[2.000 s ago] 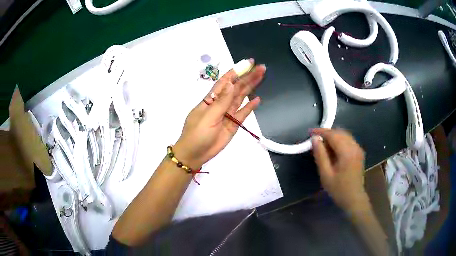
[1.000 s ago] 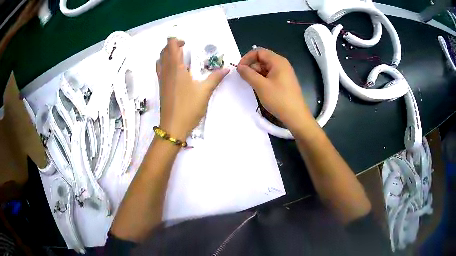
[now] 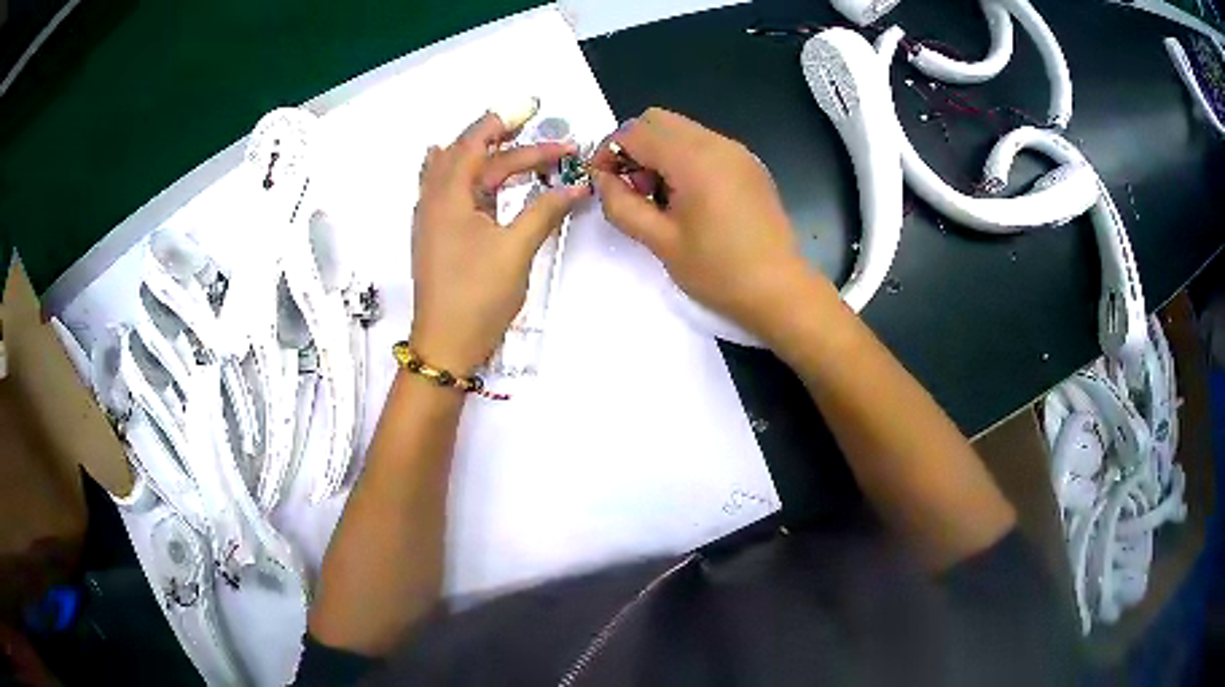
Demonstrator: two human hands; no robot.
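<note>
A small green circuit board [image 3: 574, 169] is held between the thumb and fingers of my left hand [image 3: 473, 242], over the round end of a white open half shell [image 3: 527, 315] on the paper. My right hand [image 3: 699, 215] pinches a thin lead wire [image 3: 601, 165] at the board's right edge; the wire's tip is too small to tell. The white curved arm [image 3: 871, 175] lies on the dark bench, its lower end partly hidden behind my right forearm.
White paper [image 3: 631, 443] lies under the work. A pile of white shells with boards [image 3: 222, 376] is at left, beside a brown carton flap [image 3: 61, 389]. More curved arms [image 3: 1008, 212] lie at right. An open carton holds white arms [image 3: 1108, 470] at lower right. A green conveyor [image 3: 269, 54] runs behind.
My right hand has left the curved arm and come to the board with the wire. My left hand, open earlier, has moved over the half shell and taken hold of the board.
</note>
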